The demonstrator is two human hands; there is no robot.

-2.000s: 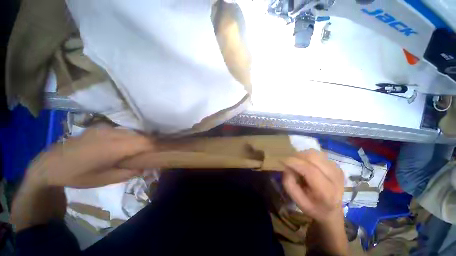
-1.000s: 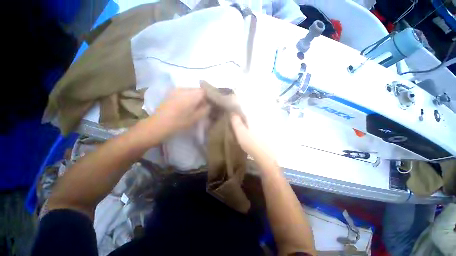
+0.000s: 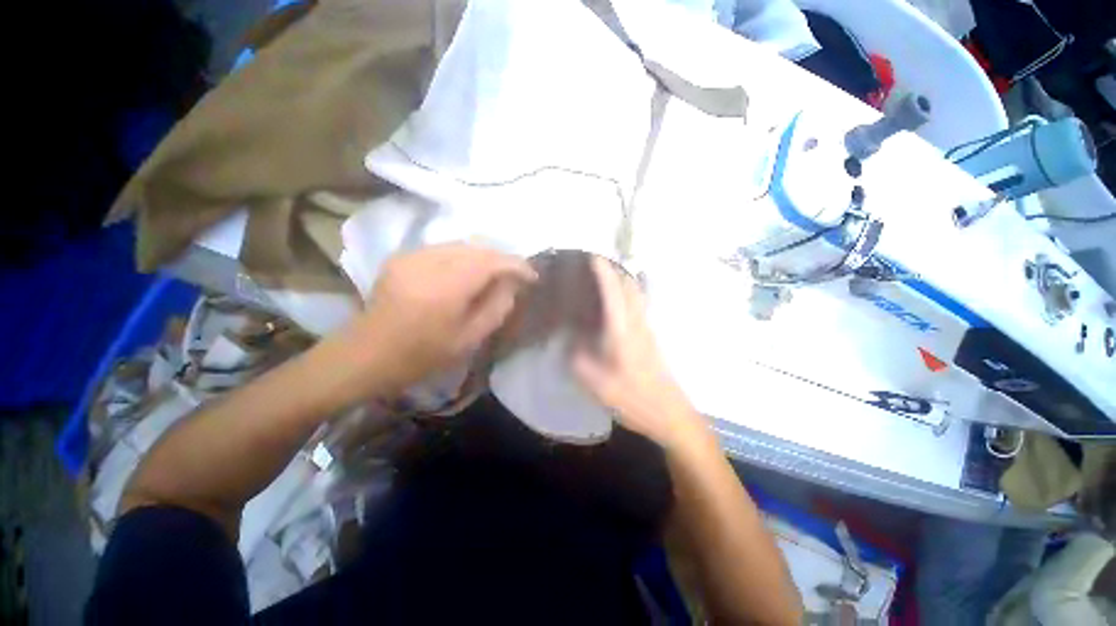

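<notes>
My left hand [image 3: 447, 303] and my right hand [image 3: 624, 361] are at the table's front edge, both bare. Between them is a brown piece [image 3: 557, 300] with a white pocket bag [image 3: 557, 389] hanging below it, its rounded bottom over the front edge. My left fingertips pinch the brown piece at its upper left. My right hand lies along its right side, fingers pointing up; whether it grips is unclear. A white cloth panel [image 3: 514, 116] lies beyond the hands, joined or next to khaki cloth [image 3: 288, 135] at the left.
The white sewing machine [image 3: 814, 184] stands at the right, its needle area washed out by glare. The ribbed table edge [image 3: 832, 471] runs across the front. Bundled pieces [image 3: 294, 526] lie below at the left, near a blue bin [image 3: 104, 367]. A white-and-tan bundle [image 3: 832, 575] is below right.
The khaki piece stretched between my hands was brought up to the table, then spread with the white pocket bag now showing. The view has shifted, showing more of the machine.
</notes>
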